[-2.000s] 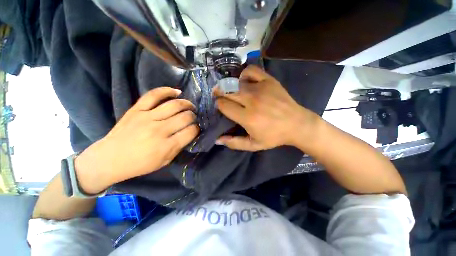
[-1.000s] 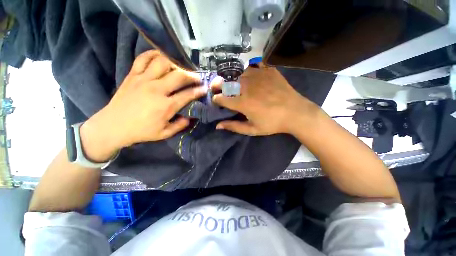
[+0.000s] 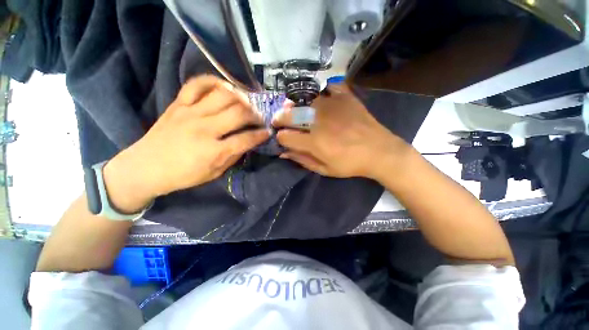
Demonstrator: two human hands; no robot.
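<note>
A dark grey garment (image 3: pixel 310 200) lies across the machine table, with yellow stitch lines and loose threads near its front edge. Its seam area (image 3: pixel 271 106) looks purple-blue under the lamp, below the sewing machine's head (image 3: pixel 290 32). My left hand (image 3: pixel 194 142) presses on the cloth left of the seam, with its fingertips at the seam. My right hand (image 3: pixel 342 135) holds the cloth right of the seam, thumb and fingers bent. The fingertips of both hands nearly meet below the needle area. The needle tip is not clearly visible.
A round dark guide part with a grey knob (image 3: pixel 303 116) hangs beside the needle area. The glossy dark machine arm (image 3: pixel 452 51) is at upper right. A black holder (image 3: pixel 494 164) is on the table at right. A blue crate (image 3: pixel 143 264) is below the table. Dark cloth is heaped at upper left.
Both hands and the cloth moved up towards the machine at first. Since then my left fingers have come down and closer to my right fingers at the seam, and the yellow-stitched fold has shifted.
</note>
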